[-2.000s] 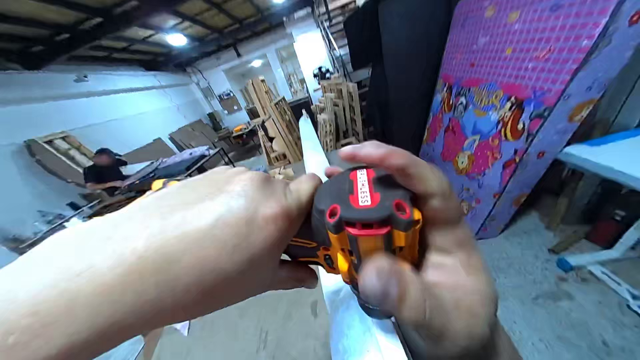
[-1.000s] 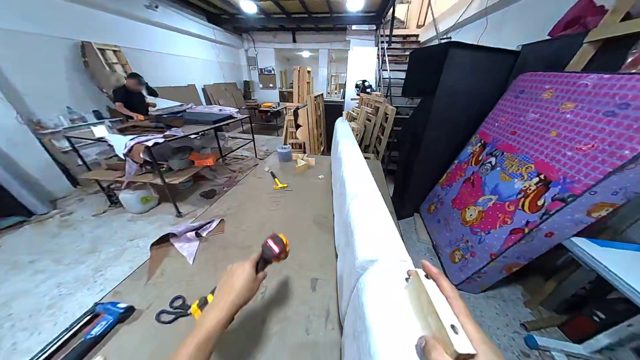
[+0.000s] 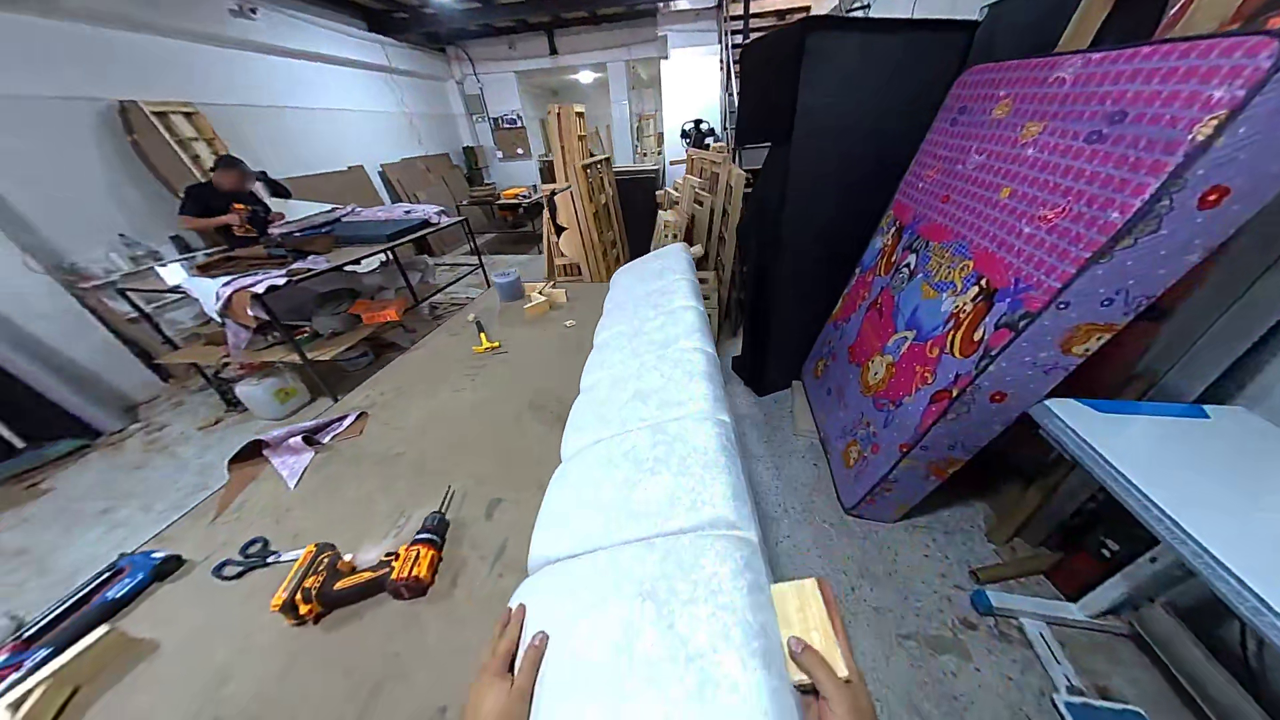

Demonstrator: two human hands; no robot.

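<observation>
A long white upholstered panel with stitched channels (image 3: 640, 480) stands on edge along the brown worktable (image 3: 420, 430). My left hand (image 3: 508, 665) rests on its left side, fingers spread, holding nothing. On the panel's right side, my right hand (image 3: 835, 680) grips a pale wooden block (image 3: 803, 615), thumb on its face, against the fabric. An orange and black cordless drill (image 3: 370, 575) lies on the table left of the panel, its bit pointing away. Beside it are dark-handled scissors (image 3: 258, 558), partly hidden by the drill.
A blue staple gun (image 3: 100, 605) lies at left, a yellow hammer-like tool (image 3: 484, 340) and wood offcuts (image 3: 540, 302) farther up the table. A colourful mattress (image 3: 1000, 280) leans at right near a white-topped table (image 3: 1180, 470). A person (image 3: 228, 205) works at another table at back left.
The drill, in my left hand one second ago, now lies on the table. My left hand has moved to the panel, and my right hand holds the block lower, against the panel's right side.
</observation>
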